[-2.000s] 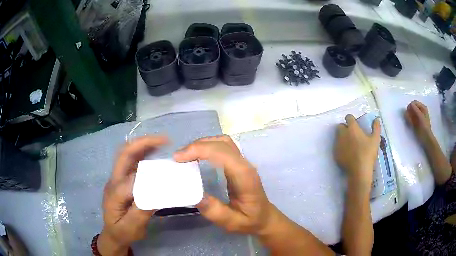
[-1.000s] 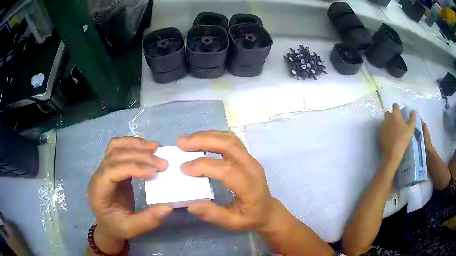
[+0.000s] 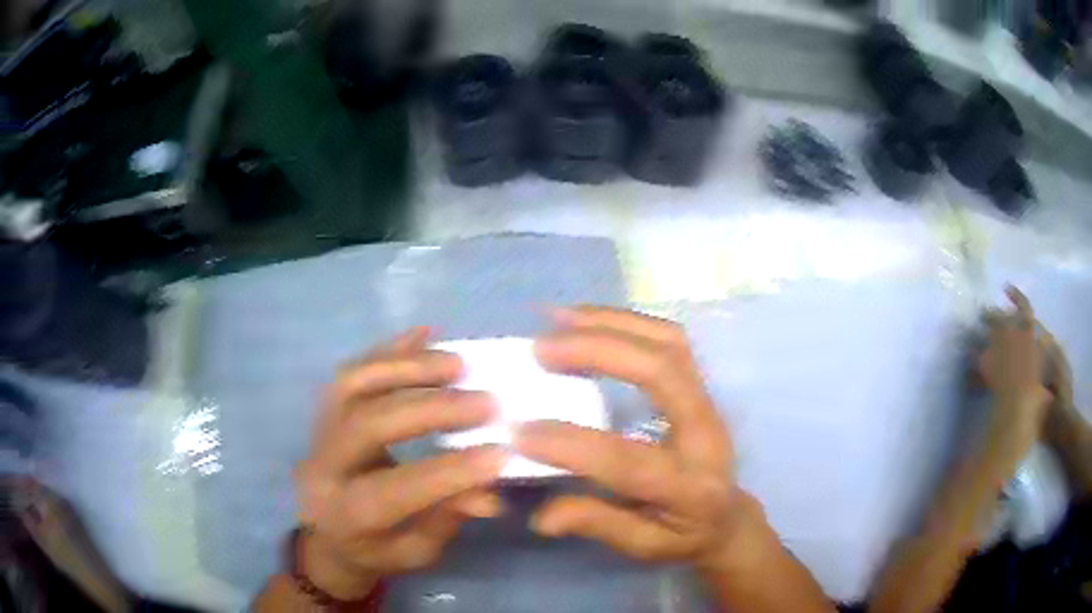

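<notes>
A white product box (image 3: 557, 401) is held end-on to the camera above the grey-white bench sheet, its white end facing up. My left hand (image 3: 395, 449) grips its left side, fingers over the white end. My right hand (image 3: 653, 443) grips its right side, fingers also on the end and thumb low at the front edge. The box's lower body is mostly hidden under the end and hands. The frame is blurred.
Stacked dark moulded cups (image 3: 581, 120) stand on the raised shelf, with a cluster of small fittings (image 3: 805, 159) and more dark cups (image 3: 946, 132) to the right. A green post (image 3: 299, 108) is at left. Another person's hands (image 3: 1018, 359) are at right.
The view has shifted, so the scene sits further right. Both hands stay on the box, and their fingers have moved further over its white end. The neighbour's blue box no longer shows clearly.
</notes>
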